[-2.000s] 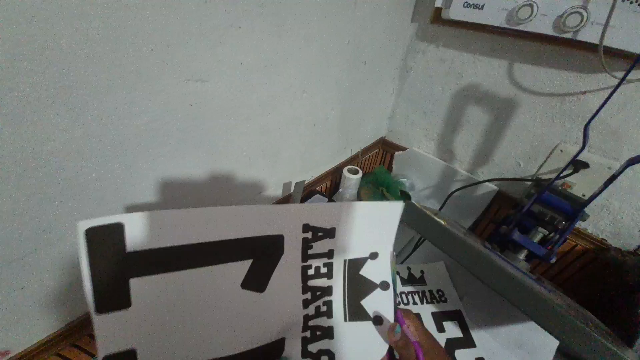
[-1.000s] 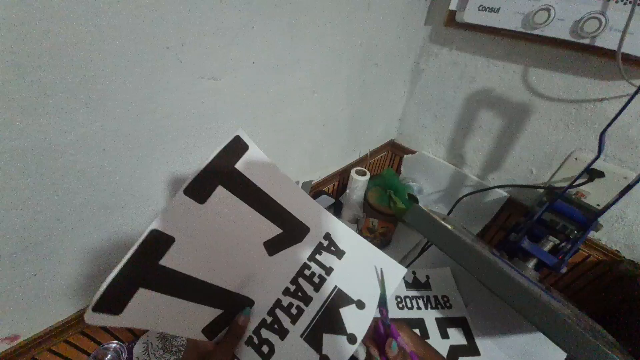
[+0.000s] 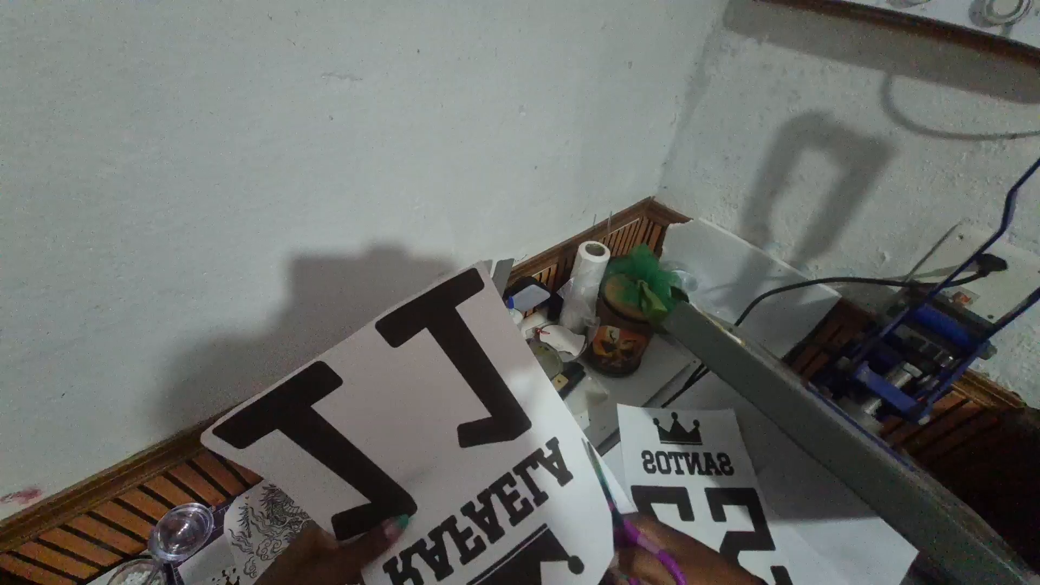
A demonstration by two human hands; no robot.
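Note:
A white sheet (image 3: 406, 382) printed in black with mirrored numerals, lettering and a crown fills the lower middle of the head view. My left hand (image 3: 333, 552) holds its lower left part, thumb on the printed face. At the sheet's right edge, my right hand (image 3: 682, 552) grips purple-handled scissors (image 3: 626, 532). Their blades point up along that edge; whether they are cutting paper I cannot tell. Behind my right hand lies another white sheet (image 3: 711, 431) with a mirrored black crown, lettering and numerals.
A grey-edged heat press (image 3: 780, 390) with blue levers stands at right. Beyond the held sheet are a white roll (image 3: 587, 276), a dark jar (image 3: 621, 341) topped with green tulle, and small items. Clear plastic cups (image 3: 183, 532) and a patterned sheet (image 3: 260, 528) sit at lower left.
The held sheet was nearly level two seconds ago and is now tilted, its left side lower. My left hand, unseen in the oldest frame, now shows on it. The scissors stay at its right side.

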